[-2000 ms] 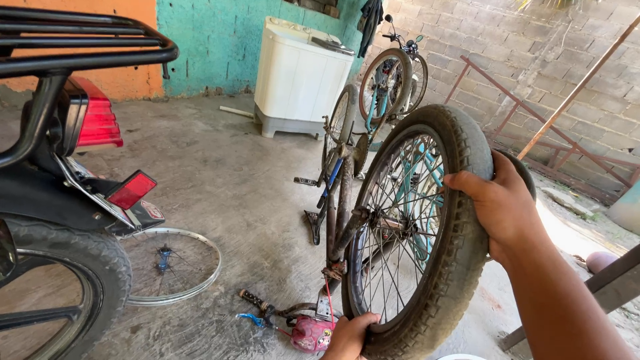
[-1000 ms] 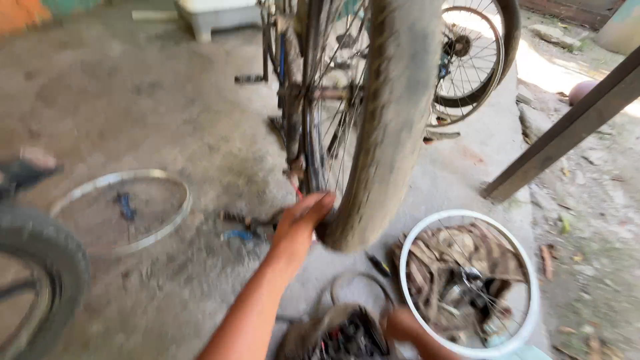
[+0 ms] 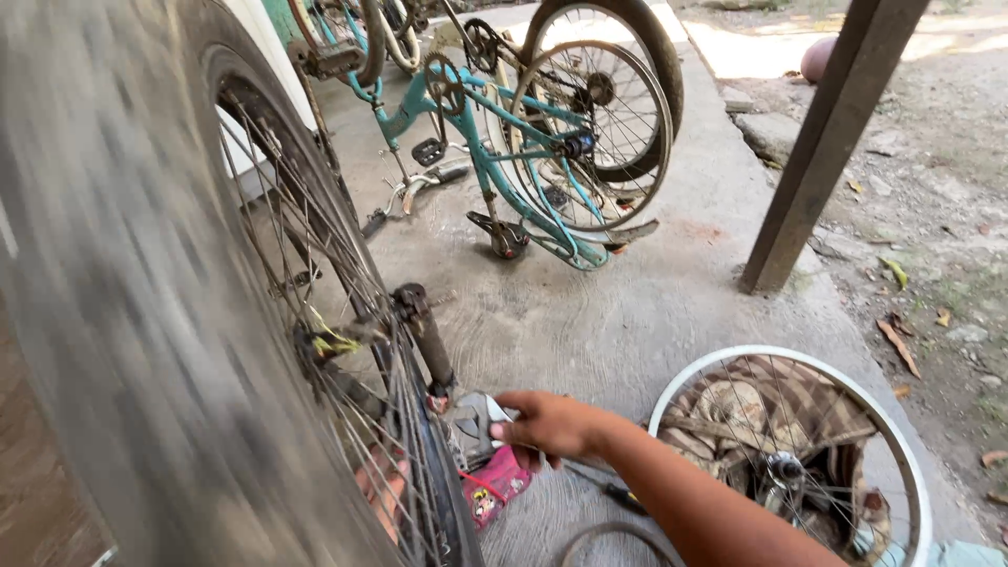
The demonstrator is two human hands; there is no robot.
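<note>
A bicycle wheel with a worn tire (image 3: 118, 260) fills the left side, its tread blurred. Behind its spokes, my left hand (image 3: 382, 488) shows only in part, and what it touches cannot be made out. My right hand (image 3: 539, 429) reaches in from the lower right, its fingers around a grey metal tool, perhaps an adjustable wrench (image 3: 476, 417), beside the wheel's rim. Close to the tool is the lower end of a fork leg (image 3: 429, 346). Beneath my right hand lies a pink printed pouch or cloth (image 3: 496, 488) with a red cord across it.
An upside-down turquoise bicycle (image 3: 472, 134) stands farther back. At the lower right, a bare silver-rimmed wheel (image 3: 913, 472) lies over a patterned cloth (image 3: 787, 394). A metal post (image 3: 835, 150) rises at the concrete edge. A dark-handled tool (image 3: 624, 498) and a thin ring (image 3: 614, 531) lie nearby.
Two seconds ago both hands were on the tire; now my right hand is at the metal tool and my left is behind the spokes. The view has swung right and closer.
</note>
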